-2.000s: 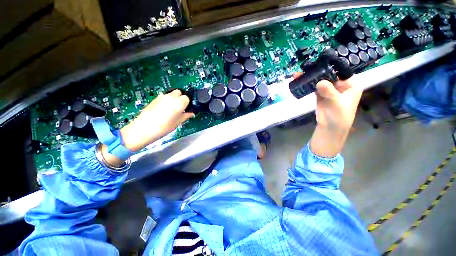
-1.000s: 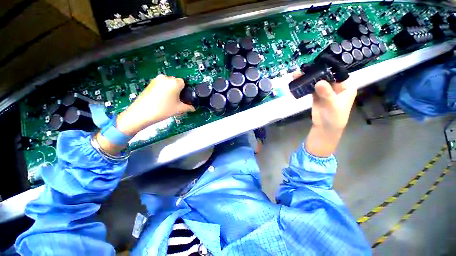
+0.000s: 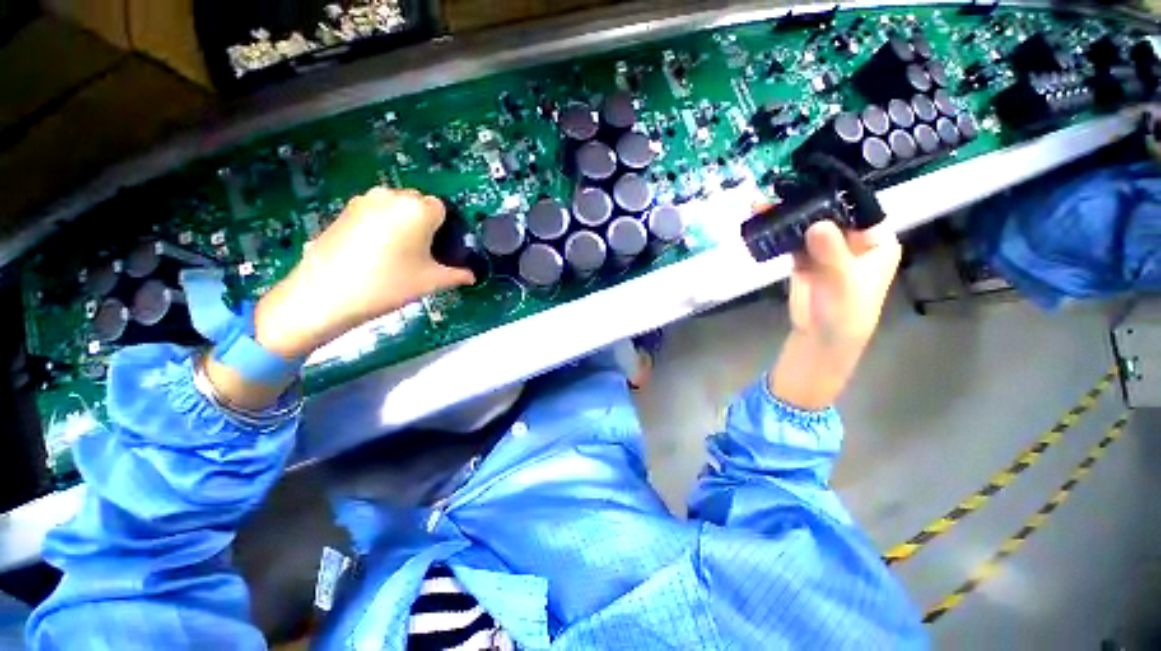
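The green circuit board (image 3: 382,165) lies along the line in front of me. A cluster of black capacitors (image 3: 583,251) with grey tops stands on it. My left hand (image 3: 363,267) holds a black capacitor (image 3: 455,244) low over the board, just left of the cluster; its lower end is hidden. My right hand (image 3: 838,274) holds dark capacitors (image 3: 792,226) on their sides above the front rail, right of the cluster. Their exact number is unclear.
A metal rail (image 3: 535,341) runs along the boards' near edge. A black bin (image 3: 306,45) with small pale parts and brown cartons (image 3: 121,64) are behind. More capacitors stand at left (image 3: 134,286) and right (image 3: 904,127). Another person's blue sleeve (image 3: 1063,242) is at right.
The boards and capacitor clusters have shifted slightly left in view. My left hand has moved slightly left with its capacitor. My right hand still holds its capacitors in nearly the same place.
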